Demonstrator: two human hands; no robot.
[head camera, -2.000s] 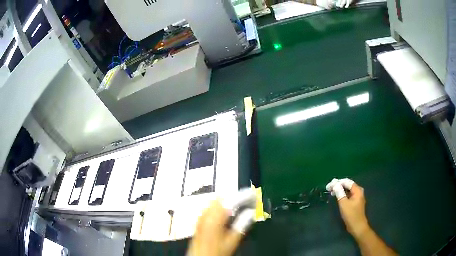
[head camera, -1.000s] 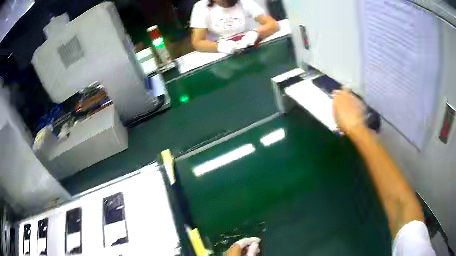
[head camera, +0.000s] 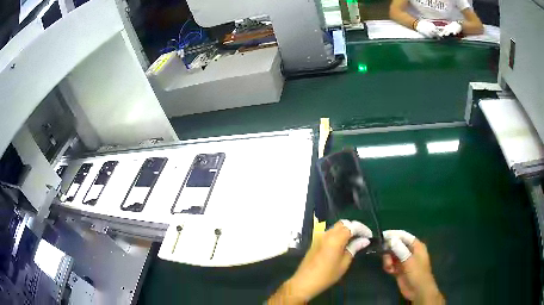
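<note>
A thin dark phone-sized panel (head camera: 347, 184) is held up over the edge between the white belt and the green mat, slightly tilted. My left hand (head camera: 328, 256) pinches its lower end from the left with white-cotted fingertips. My right hand (head camera: 407, 256) grips the lower right corner, also with white finger cots. The panel's lower end is partly hidden by my fingers. Several dark and pale panels, one of them nearest (head camera: 200, 181), lie spaced on the white conveyor belt (head camera: 262, 179).
The outfeed conveyor (head camera: 514, 132) sticks out at the right beside the machine cabinet (head camera: 525, 56). A pale grey box (head camera: 226, 86) with wires stands beyond the belt. A person's gloved hands (head camera: 438, 28) rest at the far table. Yellow tape (head camera: 324, 132) marks the belt's end.
My right hand has come back from the outfeed conveyor and both hands now hold a dark panel together. The view has swung left, and the panels on the belt have shifted towards the machine at the left.
</note>
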